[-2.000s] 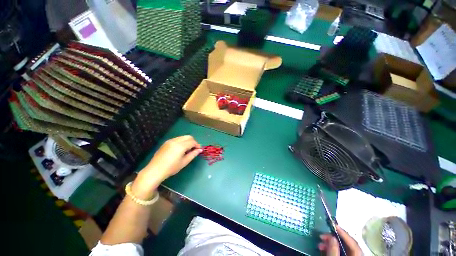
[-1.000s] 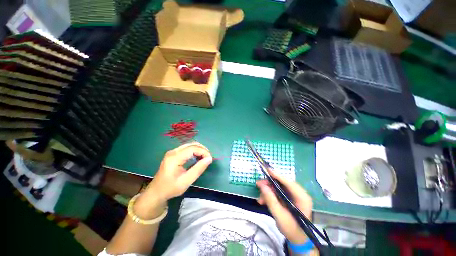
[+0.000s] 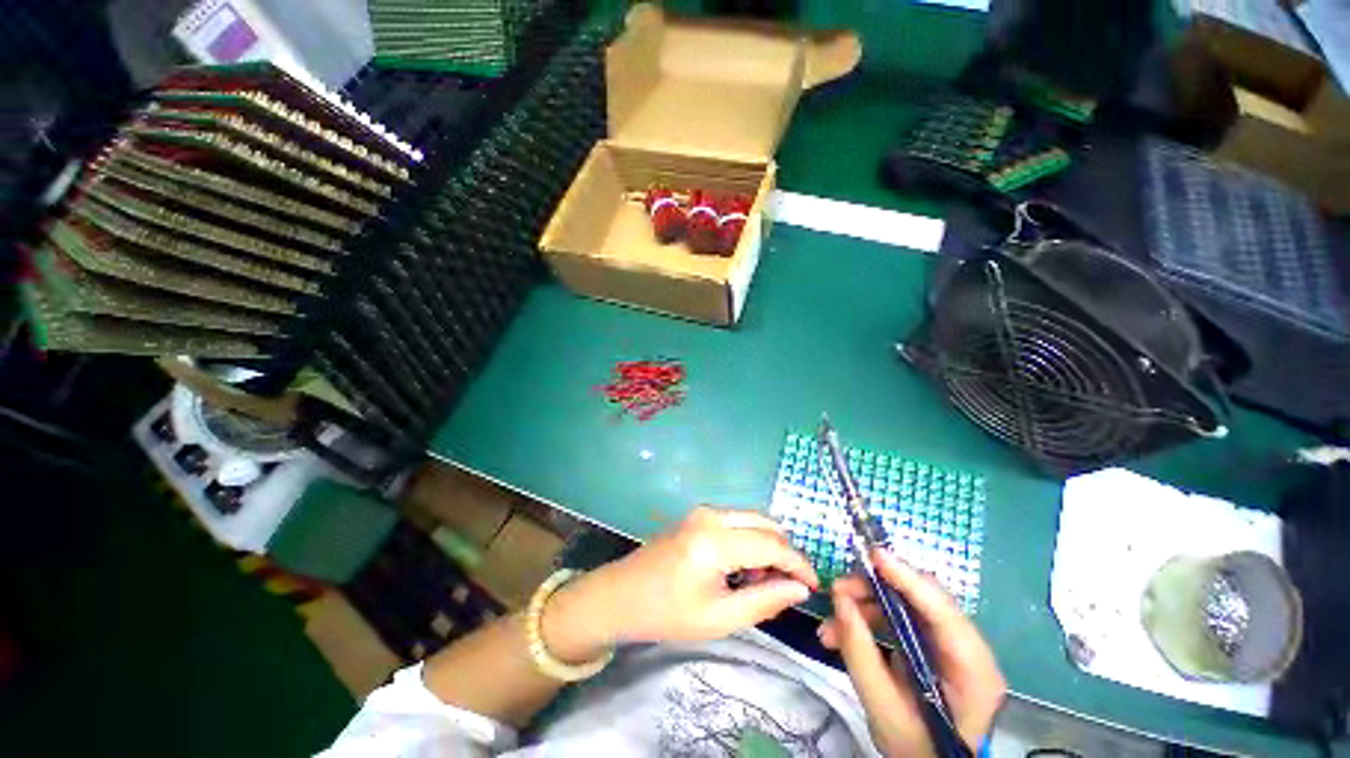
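Note:
The green-and-white circuit board panel [image 3: 925, 518] lies flat on the green bench near its front edge. My right hand [image 3: 925, 644] holds the black soldering iron [image 3: 885, 592] like a pen, its metal tip over the panel's upper left part; contact cannot be told. My left hand [image 3: 711, 575] is at the panel's lower left, thumb and finger pinched close to my right fingertips. A tiny reddish spot shows at the pinch, seemingly a lead wire, mostly hidden. The loose pile of red lead wires [image 3: 646, 387] lies left of the panel.
The open cardboard box [image 3: 637, 274] with red wire bundles [image 3: 696, 222] stands behind the pile. The black slotted rack [image 3: 430, 311] holds boards at left. The black fan [image 3: 1036, 378] is behind the panel's right side. The tip cleaner pot [image 3: 1221, 615] sits on a white sheet [image 3: 1103, 555].
My left hand has left the wire pile and come to the panel's lower left, beside my right hand. My right hand has brought the iron over the panel. The view has shifted.

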